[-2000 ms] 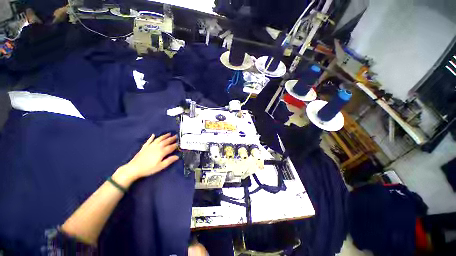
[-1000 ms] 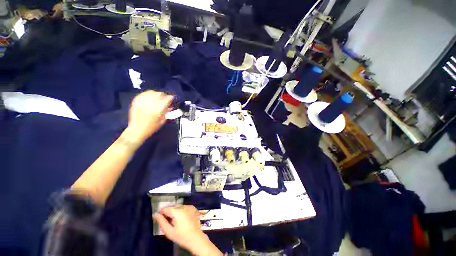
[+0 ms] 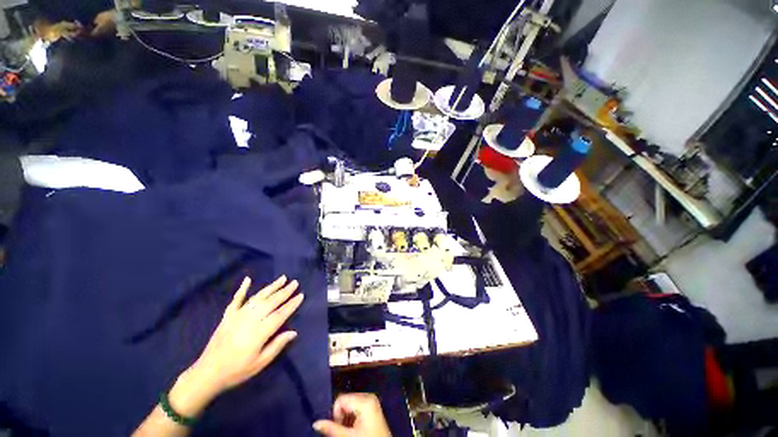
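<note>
A navy garment piece [image 3: 111, 282] lies spread to the left of the overlock machine [image 3: 384, 209], its right edge along the machine's side. My left hand [image 3: 247, 337] lies palm down on the cloth with fingers spread, a dark bracelet on the wrist. My right hand [image 3: 354, 416], cut off by the bottom edge, has its fingers curled and pinches the cloth's right edge near the table's front. Narrow dark strips [image 3: 461, 299] lie on the white machine table [image 3: 478, 329].
Dark thread cones [image 3: 567, 162] stand on white discs behind the machine. A white strip [image 3: 81, 173] shows at the left. Another sewing machine [image 3: 252, 51] stands at the back. Another person's hands [image 3: 55, 31] show top left. Navy bundles [image 3: 653, 358] lie at the right.
My left hand has come down from beside the machine's back onto the cloth. The cloth again covers the table's left end. My right hand has moved down and right, now at the cloth's edge.
</note>
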